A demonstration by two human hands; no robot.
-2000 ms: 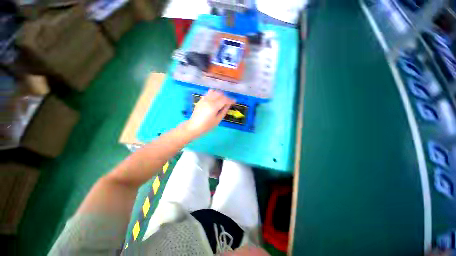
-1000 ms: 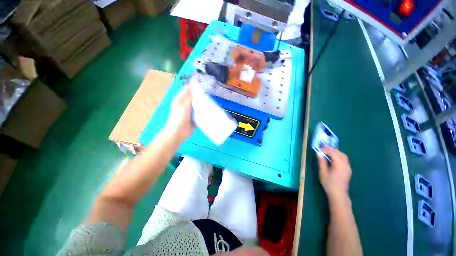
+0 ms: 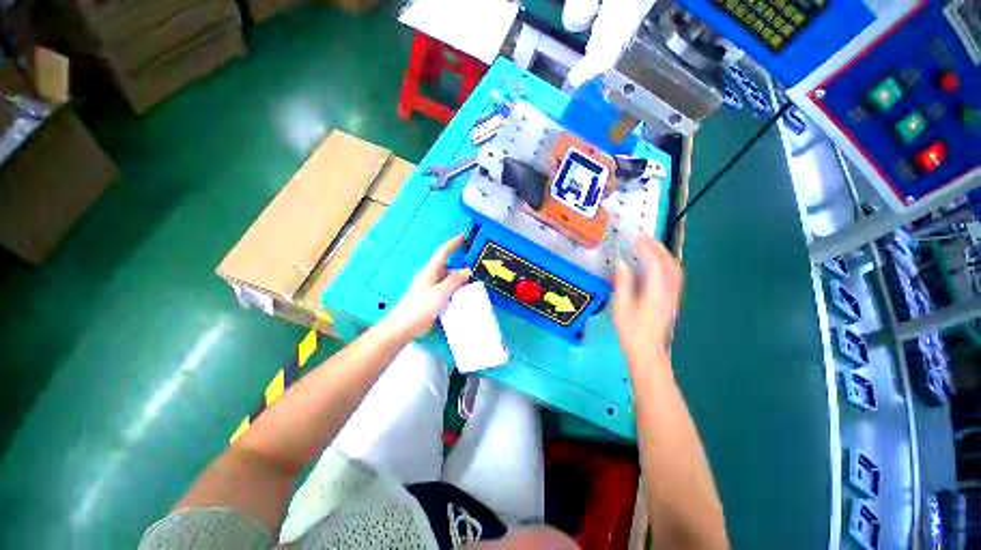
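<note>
A plastic housing (image 3: 578, 181), white-framed with a dark inner pattern, lies in the orange fixture (image 3: 581, 223) on the perforated bed plate (image 3: 491, 197). My left hand (image 3: 432, 290) is at the left side of the blue press base (image 3: 484, 239), its fingertips against it. It holds a white cover (image 3: 474, 329) by its upper end, over the turquoise table. My right hand (image 3: 650, 295), slightly blurred, is at the right side of the base; nothing shows in it. A red emergency stop button (image 3: 527, 291) sits between yellow arrows.
Press head (image 3: 662, 81) stands behind the fixture. A control box (image 3: 914, 107) overhangs at upper right. A wrench (image 3: 450, 172) lies left of the bed plate. A flat carton (image 3: 312, 220) is left of the table (image 3: 403, 263). Housings lie on the conveyor (image 3: 855, 376) at right.
The housing from my right hand is now in the fixture. My right hand has moved left to the base's side. My left hand has lowered the cover in front of the base.
</note>
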